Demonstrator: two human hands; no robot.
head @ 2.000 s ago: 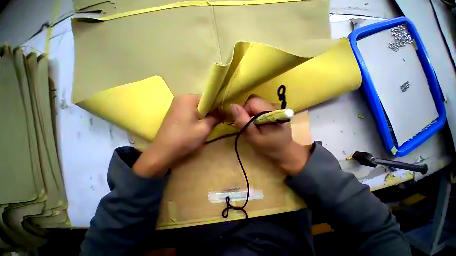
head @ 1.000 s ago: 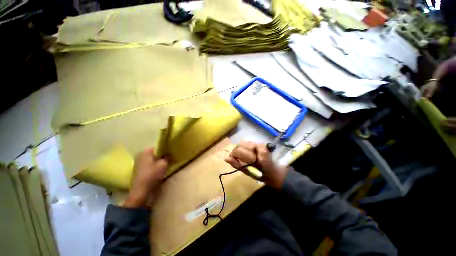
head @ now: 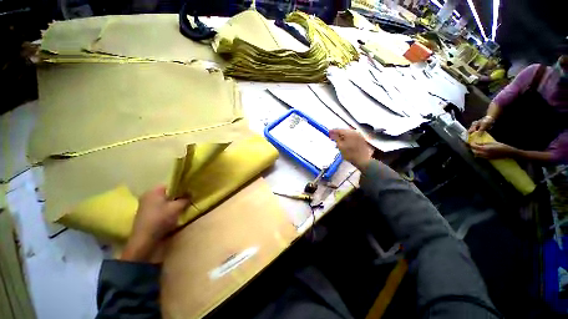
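Note:
A khaki panel (head: 112, 162) with its yellow side folded back (head: 233, 168) lies partly over the tan-brown board (head: 230, 237). My left hand (head: 152, 221) is closed on the gathered fold near the seam. My right hand (head: 352, 148) is at the right rim of the blue-rimmed tray (head: 274, 135), fingers bent together; whether they hold anything is too small to tell. Small silver fasteners (head: 295, 121) lie at the tray's far end. The awl-like stick (head: 294, 196) lies on the table beside the board. A small hammer (head: 311, 186) lies by the tray's near corner.
Khaki panels with yellow edges (head: 274, 62) are piled beyond the tray. Grey-white sheets (head: 380, 103) lie to its right. More panels (head: 14, 268) stand at the far left. A person (head: 529, 115) at the right handles a yellow piece. The table's front edge runs below the tray.
The view has swung right. My right hand has let go of the corded stick and moved from the board to the tray's right rim. My left hand still grips the fold.

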